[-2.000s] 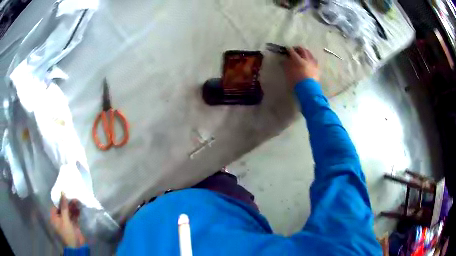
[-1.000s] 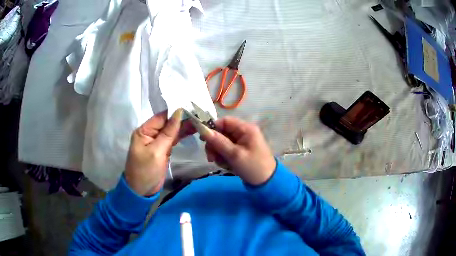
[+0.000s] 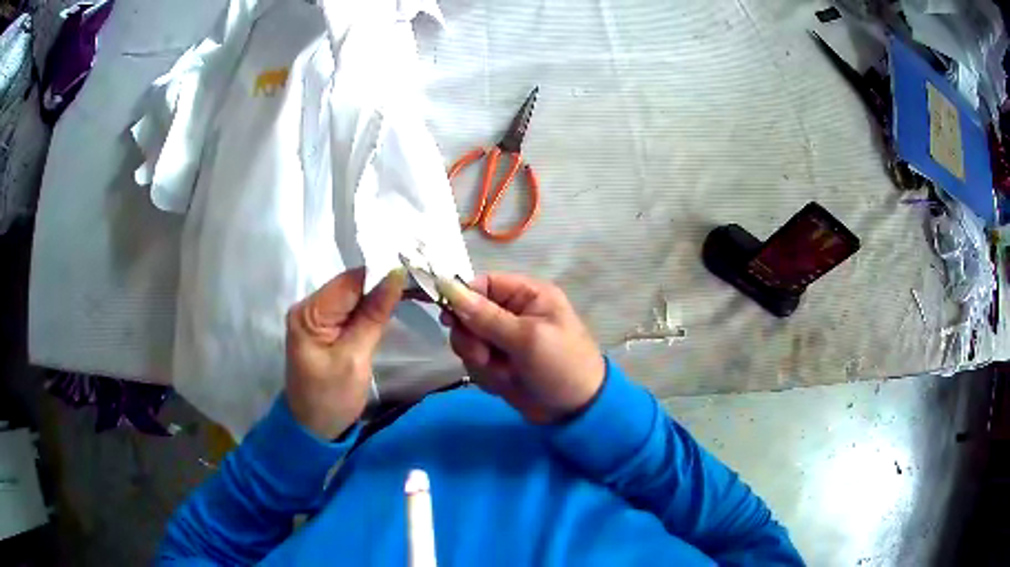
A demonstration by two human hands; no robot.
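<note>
A white shirt (image 3: 260,210) lies over the table's left part, with a small yellow-orange embroidered logo (image 3: 270,82) at its upper left. My left hand (image 3: 338,343) pinches the shirt's near edge between thumb and fingers. My right hand (image 3: 526,338) holds small thread snips (image 3: 428,281), mostly hidden by its fingers, with the blade end at the cloth beside my left thumb. Whether the blades are apart I cannot tell. Tailor's scissors (image 3: 501,177) with orange handles lie right of the shirt, pointing away.
A smartphone (image 3: 805,246) leans on a black stand (image 3: 735,264) at the right. Pale thread ends (image 3: 662,329) lie near the table's front edge. A blue board (image 3: 941,127) and clear bags (image 3: 967,266) sit at the far right. Purple cloth (image 3: 75,53) is at the upper left.
Two seconds ago my right hand was at the snips beyond the phone; now it holds them at the shirt. Since one second ago, the hands and snips have barely shifted.
</note>
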